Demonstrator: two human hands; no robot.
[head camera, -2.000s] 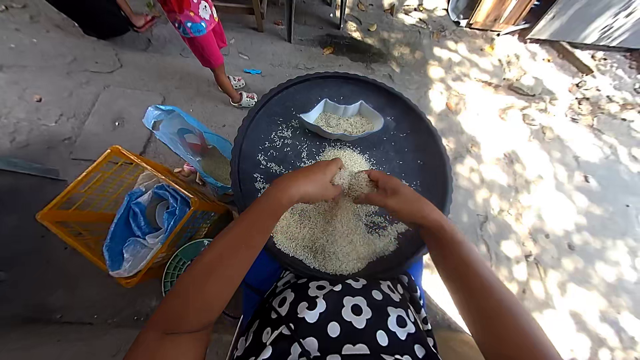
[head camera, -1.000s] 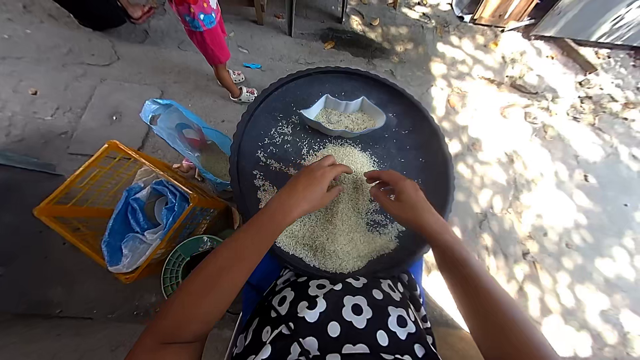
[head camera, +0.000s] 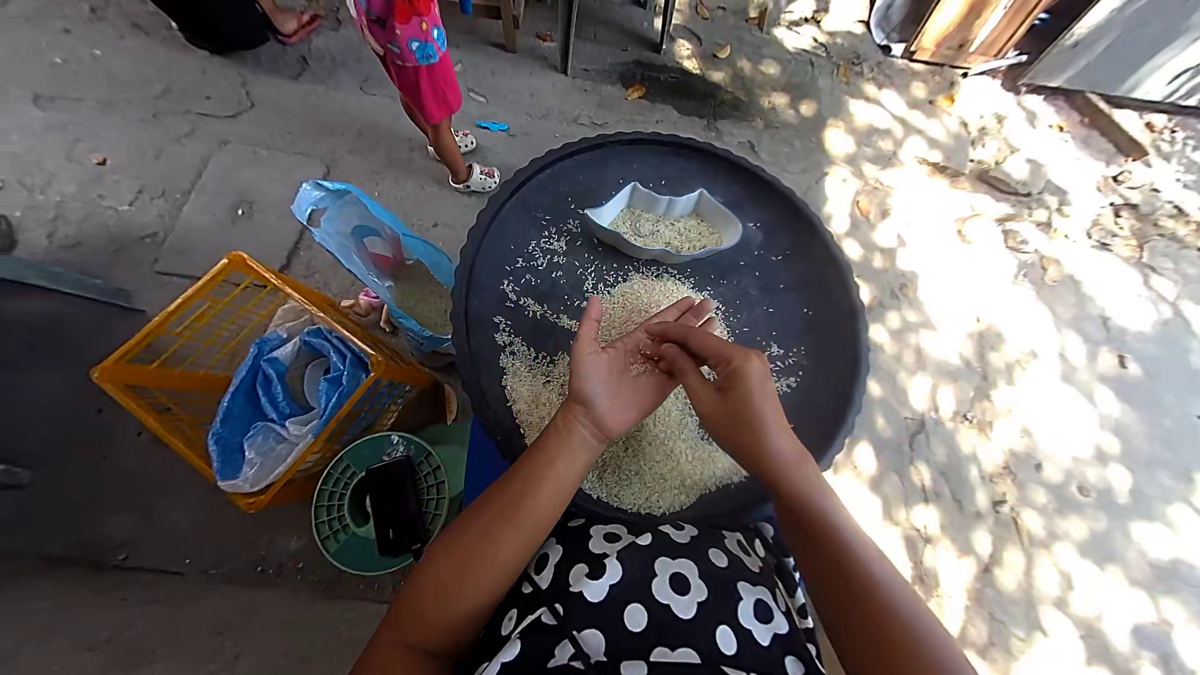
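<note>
A round black tray with a scalloped rim (head camera: 825, 281) lies over my lap, with a pile of pale rice grains (head camera: 656, 464) spread on it. Above the pile, my left hand (head camera: 623, 370) is turned palm up, fingers apart, with a few grains on the palm. My right hand (head camera: 722, 384) reaches over that palm, thumb and index finger close together at the grains; whether something is pinched between them I cannot tell. At the tray's far side stands a white leaf-shaped dish (head camera: 647, 251) holding more rice.
A yellow plastic crate (head camera: 169, 380) with a blue and white sack (head camera: 248, 403) stands at left. Beside it are an open blue plastic bag (head camera: 375, 253) and a green round plastic object (head camera: 342, 525) bearing a black phone-like object (head camera: 394, 506). Another person's legs (head camera: 441, 122) are beyond the tray.
Both hands were down at the rice pile; now the left hand is turned palm up with grains on it, and the right hand's fingertips have come over to that palm.
</note>
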